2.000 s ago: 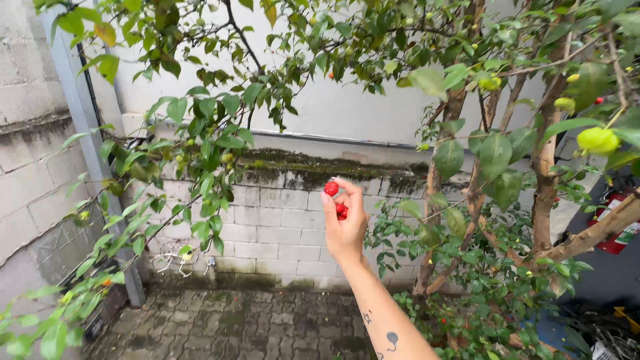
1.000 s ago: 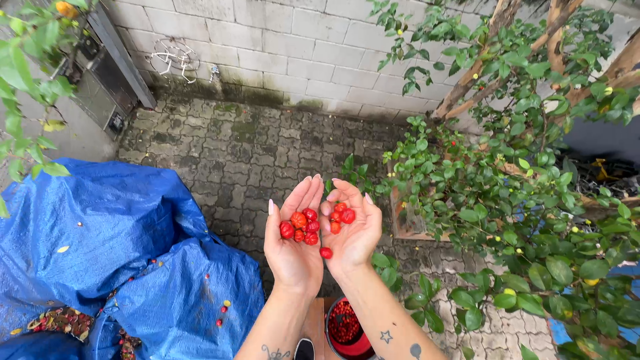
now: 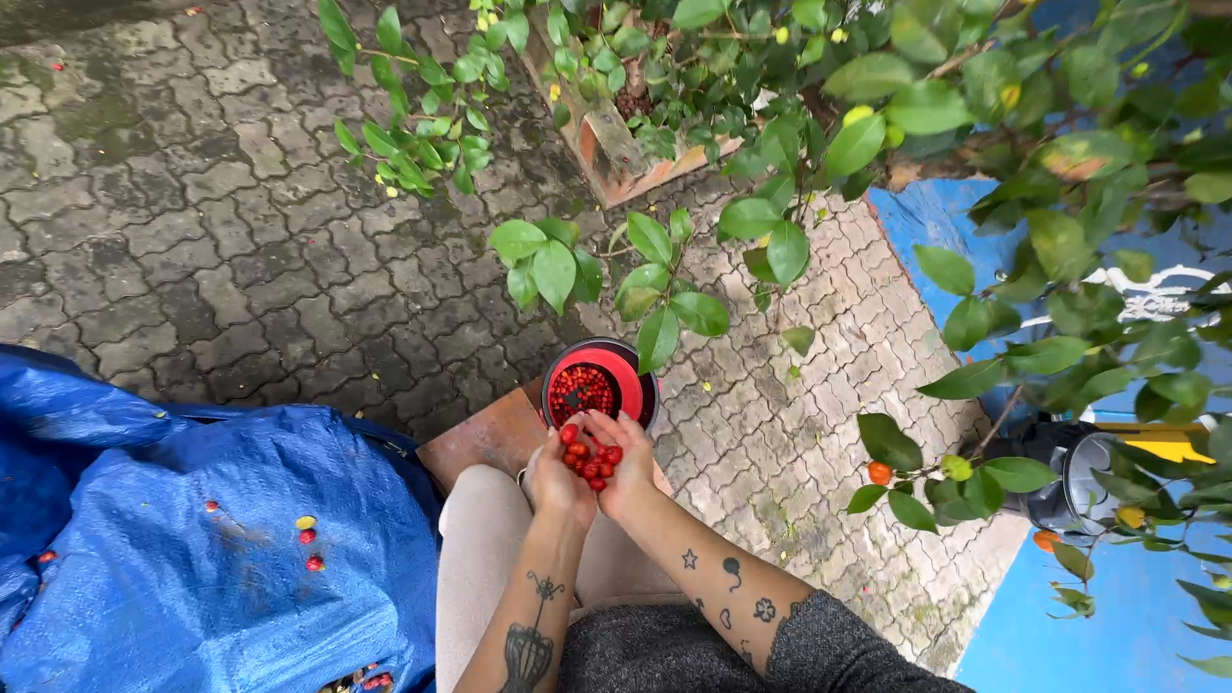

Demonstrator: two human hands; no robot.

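Observation:
Cupped side by side, my left hand (image 3: 560,481) and my right hand (image 3: 630,467) hold a pile of ribbed red berries (image 3: 591,464) between them, palms up. Just beyond the fingertips is a round dark container with a red inner rim (image 3: 628,383); many small red fruits (image 3: 579,390) lie inside it. The fingertips overlap its near edge in the view, and whether they touch it I cannot tell. The container stands at the edge of a reddish tile surface (image 3: 486,435).
A blue tarp (image 3: 250,577) with a few fallen fruits covers the lower left. Leafy branches (image 3: 659,279) hang over the container and along the right. A brick-edged planter (image 3: 626,178) stands ahead on interlocking pavers (image 3: 241,221). A dark bucket (image 3: 1088,481) is at right.
Two seconds ago one raised hand held red berries near the branches. Both hands then came together cupped around berries, and now they are beside the container. The view has tilted down strongly.

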